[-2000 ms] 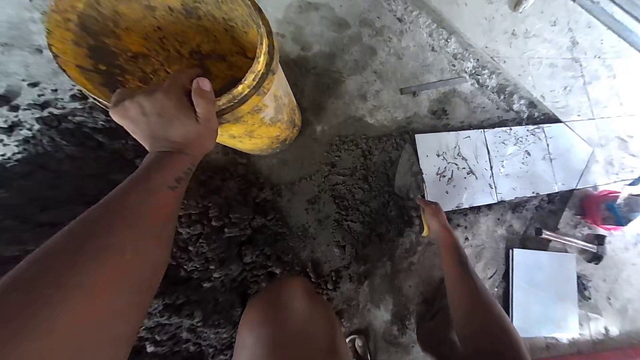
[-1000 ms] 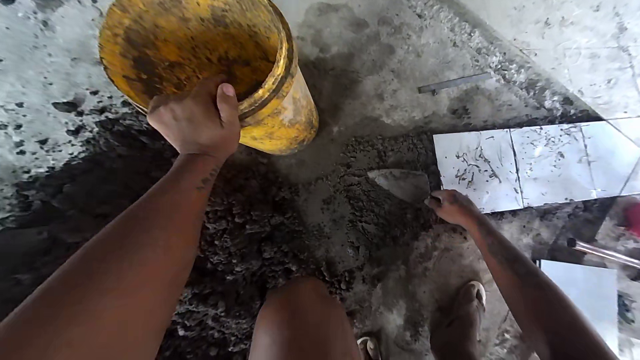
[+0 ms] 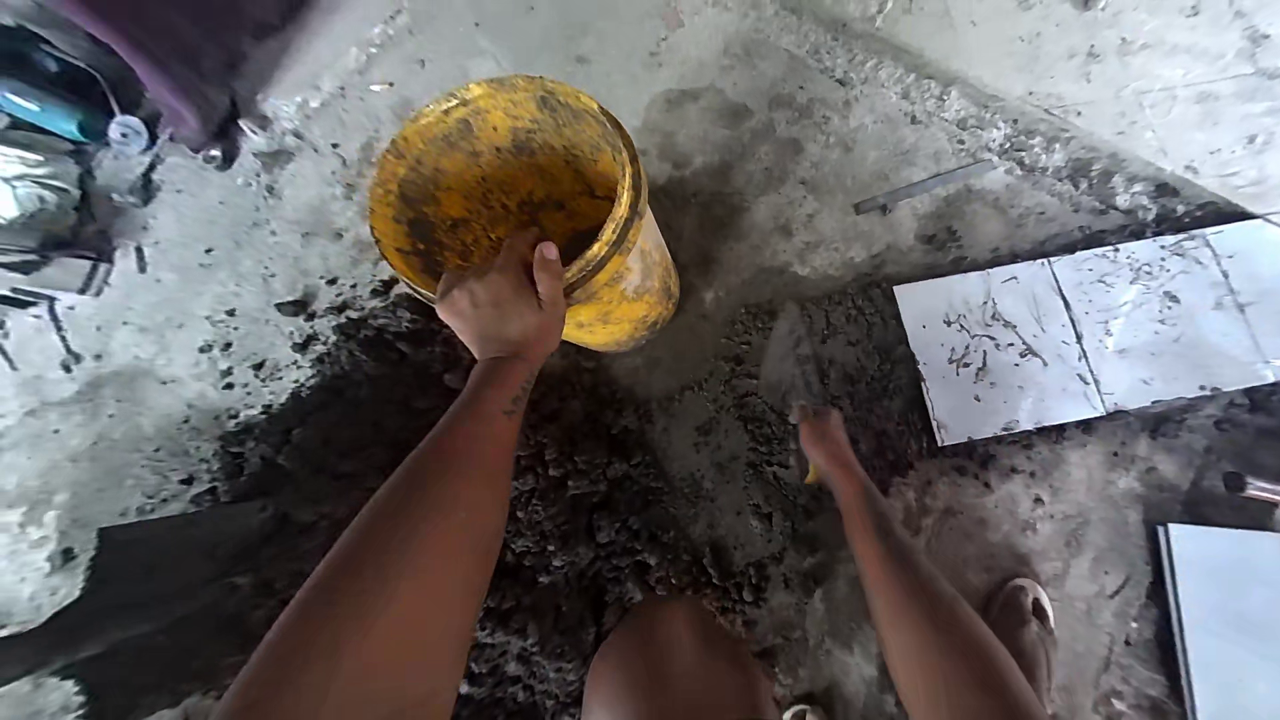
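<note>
My left hand (image 3: 508,300) grips the near rim of a yellow plastic bucket (image 3: 625,290), which is tilted with its mouth toward me and smeared with dark mortar. My right hand (image 3: 825,440) is closed on the yellow handle of a trowel (image 3: 790,355). The trowel's blurred blade lies over a patch of dark wet mortar (image 3: 860,340), just left of a row of white tiles (image 3: 1010,350) with mortar smears. Loose dark mortar mix (image 3: 590,500) lies below the bucket and between my arms.
A flat metal strip (image 3: 925,187) lies above the tiles. At lower right are a stack of white tiles (image 3: 1230,610) and part of a metal-handled tool (image 3: 1252,487). A purple cloth (image 3: 180,60) and assorted items occupy the upper left. My sandalled foot (image 3: 1022,625) is on the concrete.
The view has swung left. The trowel blade, which pointed left from my right hand one second ago, now points away from me. My left hand has stayed on the bucket's rim.
</note>
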